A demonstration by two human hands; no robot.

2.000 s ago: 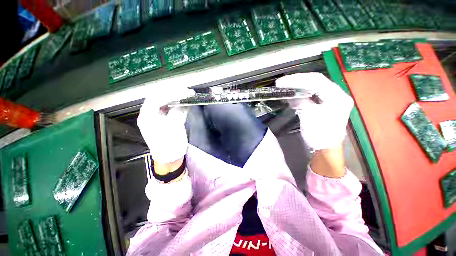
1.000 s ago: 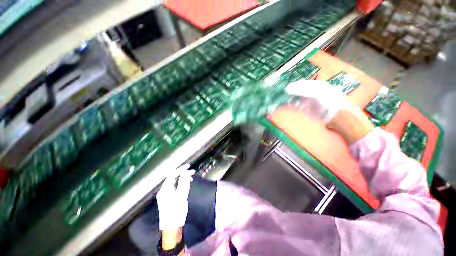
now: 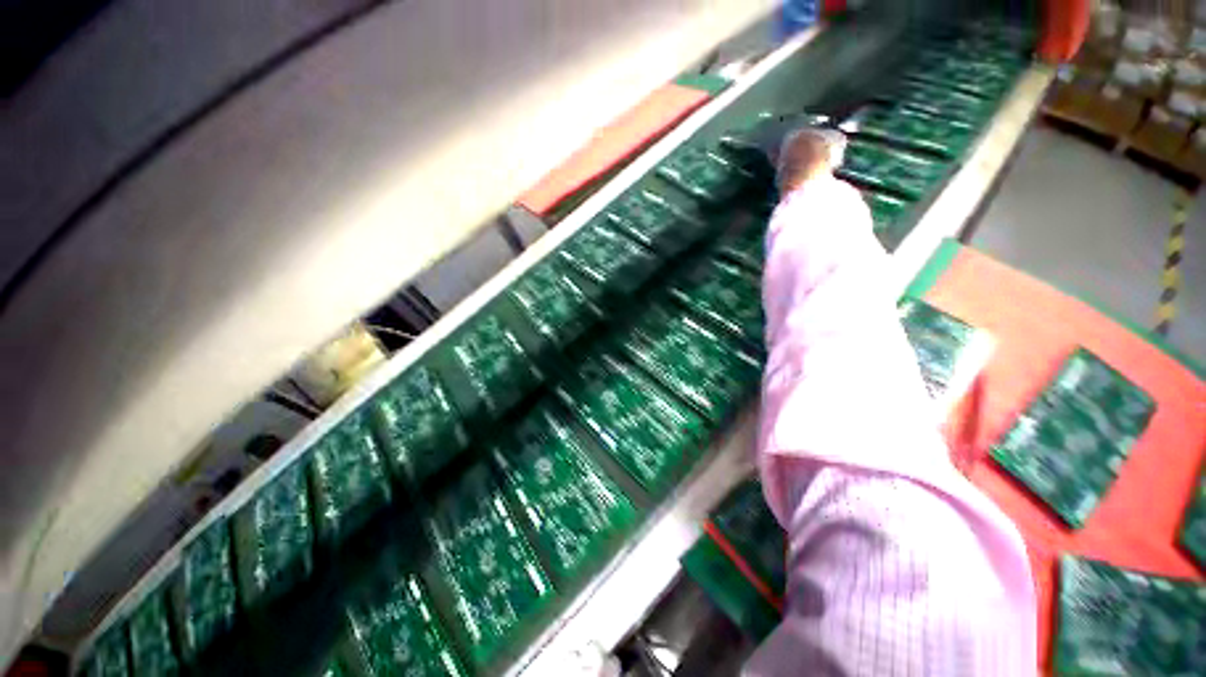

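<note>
My right hand is small and blurred at the far end of my outstretched arm, over the conveyor belt. Its fingers are mostly hidden. A dark, flat, board-like shape shows just left of it; whether the hand grips it cannot be told. Green circuit boards lie in two rows along the belt, beneath and beside my arm. A small white patch at the bottom edge may be my left hand, cut off by the frame.
Pale rails edge the belt. A red mat at the right bears loose boards at angles, partly behind my sleeve. Another red surface lies beyond the far rail. A red-orange post stands at the top right, near stacked goods.
The view has swung right along the belt. My right arm has moved from above the red mat to far out over the belt. The board it held is no longer clearly seen.
</note>
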